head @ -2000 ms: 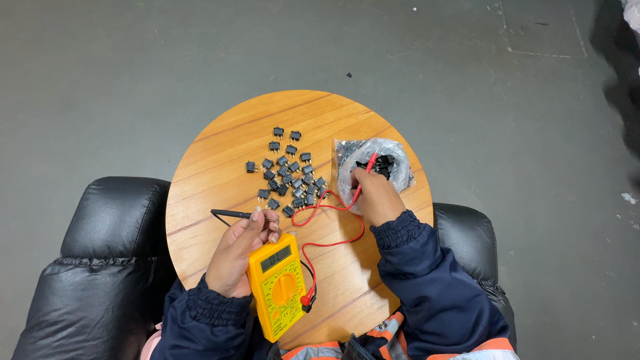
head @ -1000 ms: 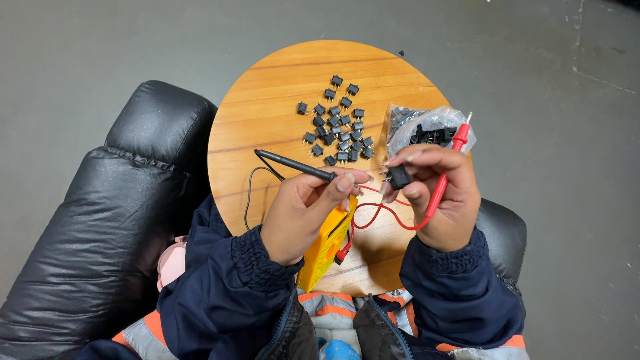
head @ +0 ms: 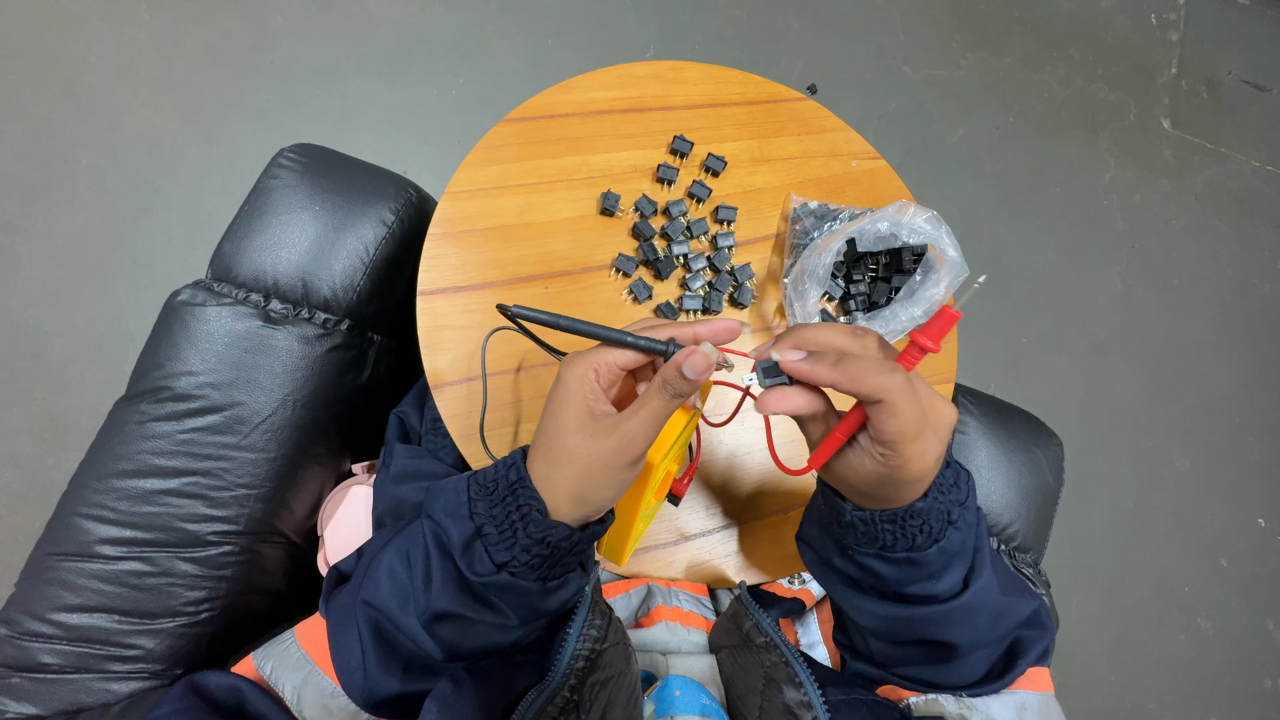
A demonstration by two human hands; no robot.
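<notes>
My left hand (head: 625,410) holds a black multimeter probe (head: 590,328), its tip end by the fingertips near the switch terminals; contact cannot be told. The yellow multimeter (head: 655,480) is tilted on edge beneath this hand, its face mostly hidden. In my right hand (head: 865,410) are a small black rocker switch (head: 772,373), pinched with its metal terminals facing left, and a red probe (head: 890,385) pointing up and right. Several loose rocker switches (head: 678,248) lie behind my hands. More switches fill an open clear plastic bag (head: 945,235) just behind my right hand.
A round wooden table (head: 520,220) stands before me. Black padded armrests (head: 320,235) flank it. Red and black test leads loop over the tabletop. A small black piece (head: 811,89) lies on the floor beyond the table's far edge.
My right hand has come back from the bag and now holds a rocker switch. Both hands have moved closer together. The multimeter, earlier face up, is tilted on edge. The view has shifted.
</notes>
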